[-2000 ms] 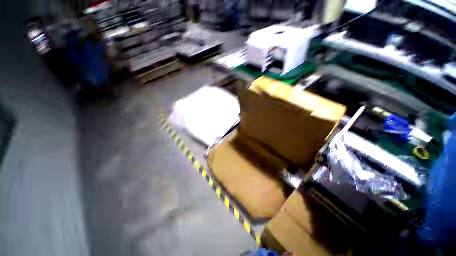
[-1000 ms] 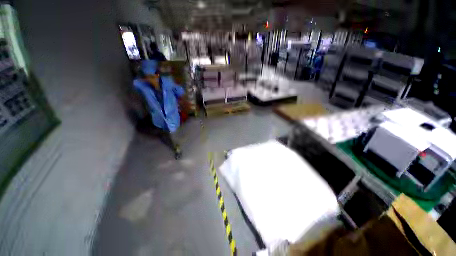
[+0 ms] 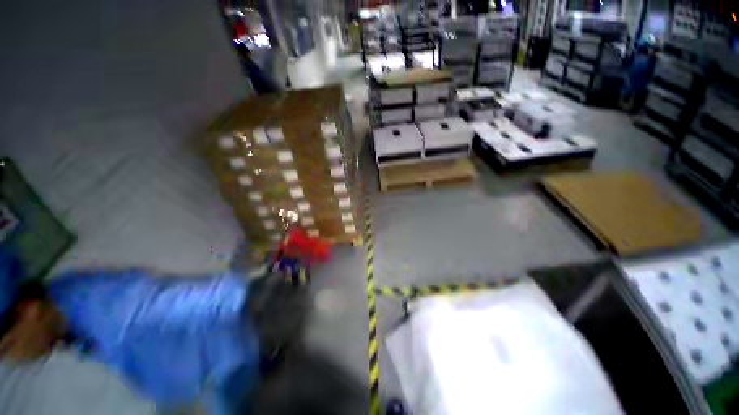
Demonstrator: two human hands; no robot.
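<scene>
Neither of my hands is in view. Nearest in front of me, a large white sheet or cover (image 3: 502,348) lies over something low at the bottom right. What is under it is hidden. A dark open frame or bin (image 3: 628,344) stands against its right side. A white surface with rows of dark dots (image 3: 697,304) lies at the right edge, with a bit of green below it.
A person in a blue smock (image 3: 170,332) is close at the lower left, blurred. A tall carton stack (image 3: 296,162) stands beyond, with a red object (image 3: 304,245) at its foot. Yellow-black floor tape (image 3: 371,324) runs ahead. Pallets (image 3: 429,173) and a flat brown board (image 3: 624,212) lie farther off.
The view has swung left and moved along the walkway. The open cardboard box and white machine have left the picture. The person in blue is now much closer, at lower left.
</scene>
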